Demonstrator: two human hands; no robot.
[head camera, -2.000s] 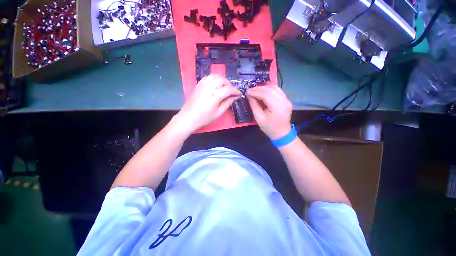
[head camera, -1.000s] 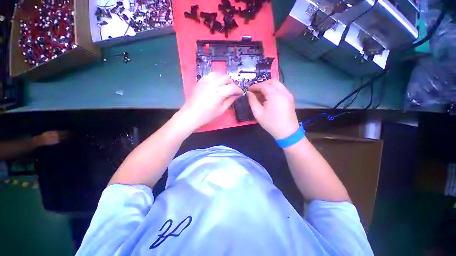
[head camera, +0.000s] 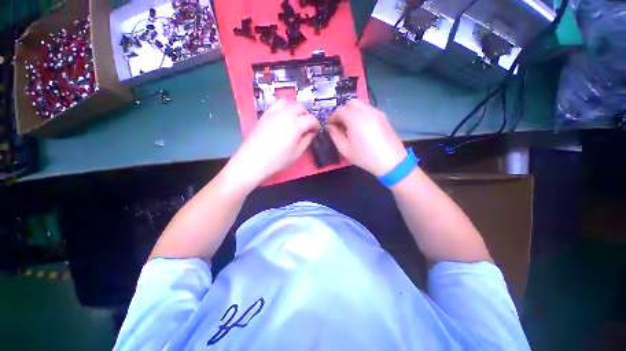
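Observation:
A black gun-shaped housing half (head camera: 325, 151) lies on the red mat (head camera: 241, 82), its blocky body away from me and its grip towards me. My left hand (head camera: 283, 134) is over the lower left of the body, fingertips pinched near the top of the grip. My right hand (head camera: 367, 137), with a blue band at the wrist, pinches at the same spot from the right. The fingertips nearly meet. Whatever small part is between them is too small and hidden to make out.
A brown carton (head camera: 106, 62) of red-and-silver parts and a white tray (head camera: 137, 60) of small parts stand at left. Small black moulded parts (head camera: 274, 35) lie at the mat's far end. Grey-white boxes (head camera: 467, 58) with dark cables stand at right, beside clear plastic bags (head camera: 596, 75).
The whole view has shifted and tilted slightly. Both hands stay at the top of the grip with small finger movements. Another person's arm, seen at far left a second ago, is gone.

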